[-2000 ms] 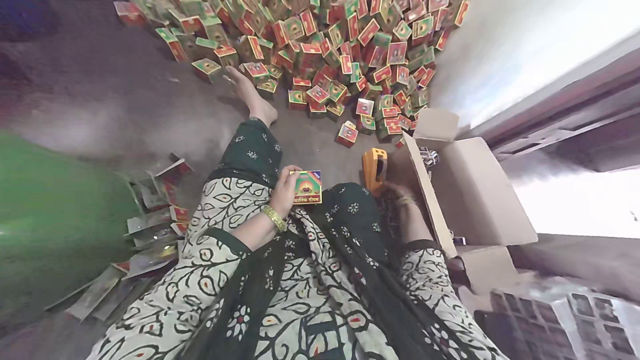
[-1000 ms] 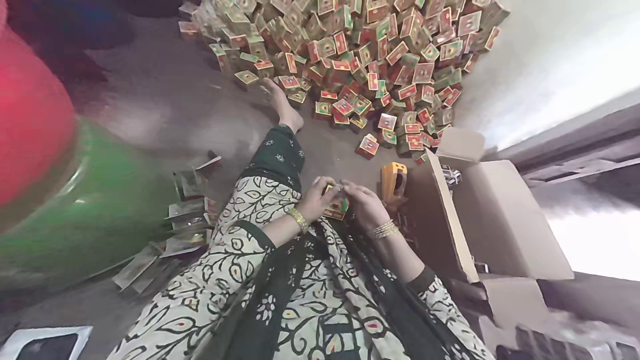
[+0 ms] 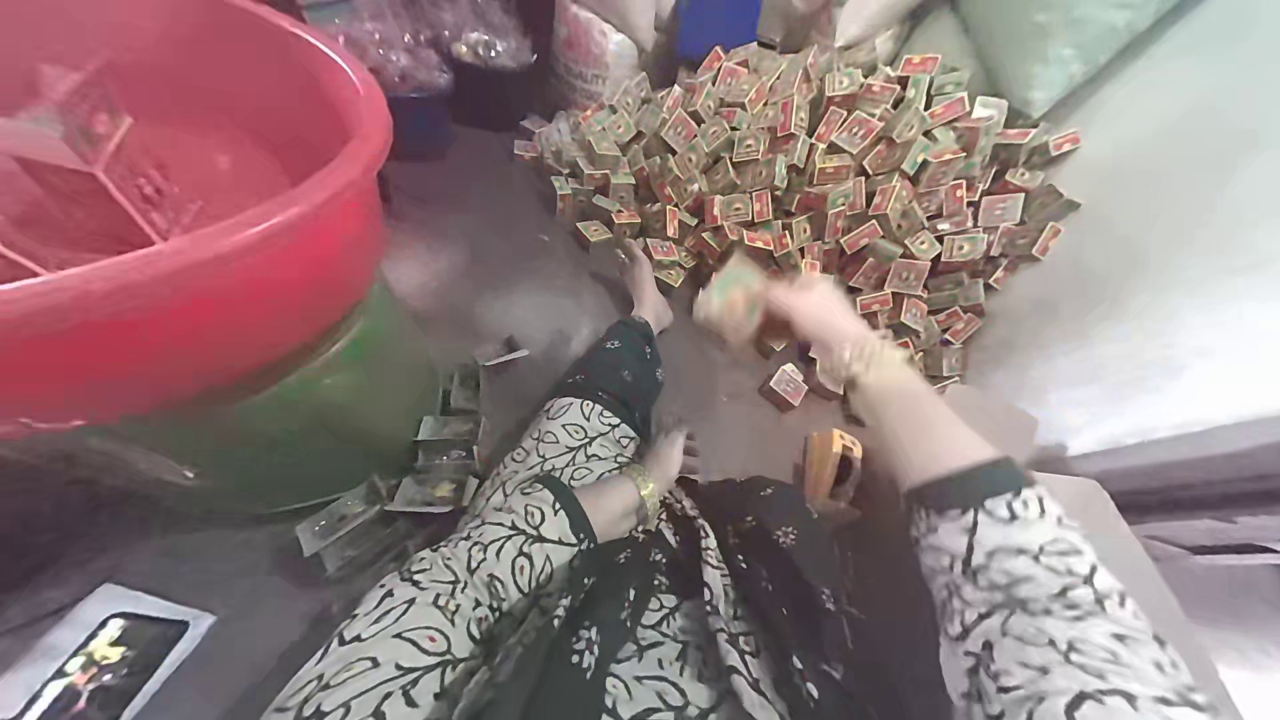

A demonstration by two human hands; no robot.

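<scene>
My right hand (image 3: 815, 310), blurred, is stretched out at the near edge of a large heap of small printed boxes (image 3: 830, 170). A small printed box (image 3: 735, 300) is in its fingers, blurred too. My left hand (image 3: 672, 458) rests near my lap beside my knee, its fingers apart and nothing seen in it. A single small box (image 3: 785, 386) lies on the floor just in front of the heap. The yellow-orange device (image 3: 832, 468), with a dark opening, stands on the floor between my lap and my right forearm; its kind is unclear.
A red plastic tub (image 3: 250, 290) above a green rounded container (image 3: 330, 420) fills the left side. Flat printed pieces (image 3: 440, 455) lie on the floor beside it. Part of a cardboard box (image 3: 1090, 510) shows behind my right arm. Sacks (image 3: 590, 55) stand behind the heap.
My hands were together over my lap at a small box; my right hand has moved forward to the heap with a box, and my left hand has let go. The view has shifted left.
</scene>
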